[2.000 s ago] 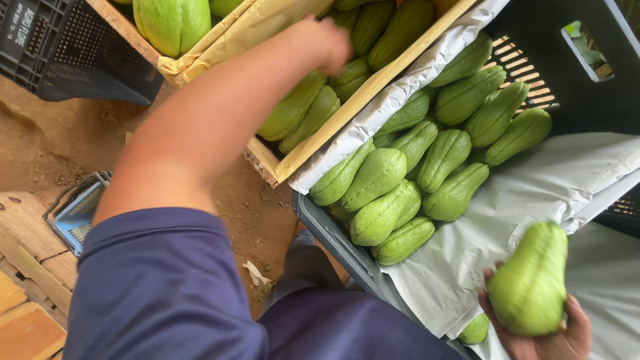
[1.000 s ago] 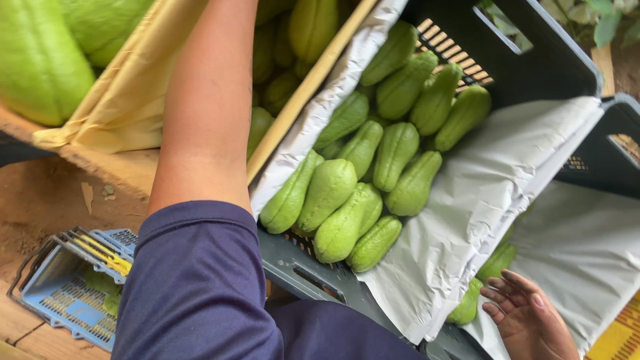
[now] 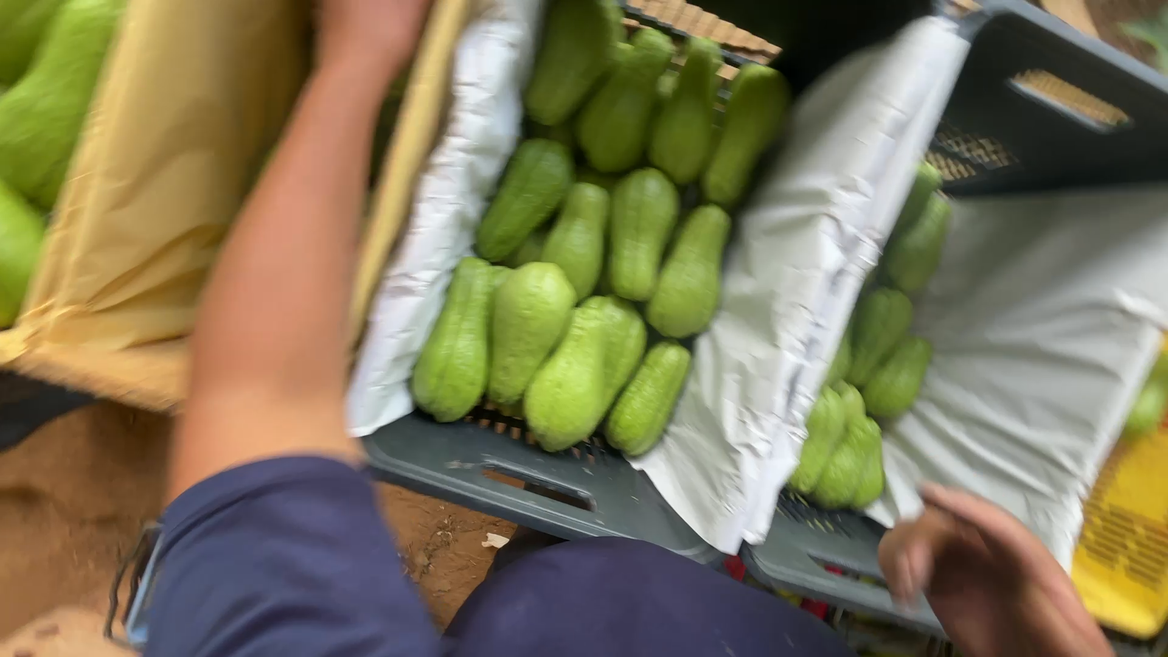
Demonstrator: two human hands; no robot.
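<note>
My left hand (image 3: 374, 27) reaches over the paper-lined wooden crate at the top left. It is blurred and cut off by the frame edge, so its fingers are hidden. Green chayotes (image 3: 611, 246) lie in rows in a dark plastic crate (image 3: 538, 488) lined with white plastic sheeting (image 3: 730, 401). To its right, more chayotes (image 3: 849, 438) fill part of a second dark crate. My right hand (image 3: 976, 566), blurred, is over the near edge of that second crate at the lower right, below its chayotes, with no chayote seen in it.
Larger chayotes (image 3: 55, 119) are in a box at the far left, beside yellowish paper lining (image 3: 173, 192). A yellow plastic crate (image 3: 1127, 538) stands at the right edge. Brown bare ground (image 3: 82, 502) shows at the lower left, with part of a blue basket (image 3: 141, 584).
Two seconds ago my right hand held a chayote; one second ago it held none. The view has shifted and shows more of the second crate.
</note>
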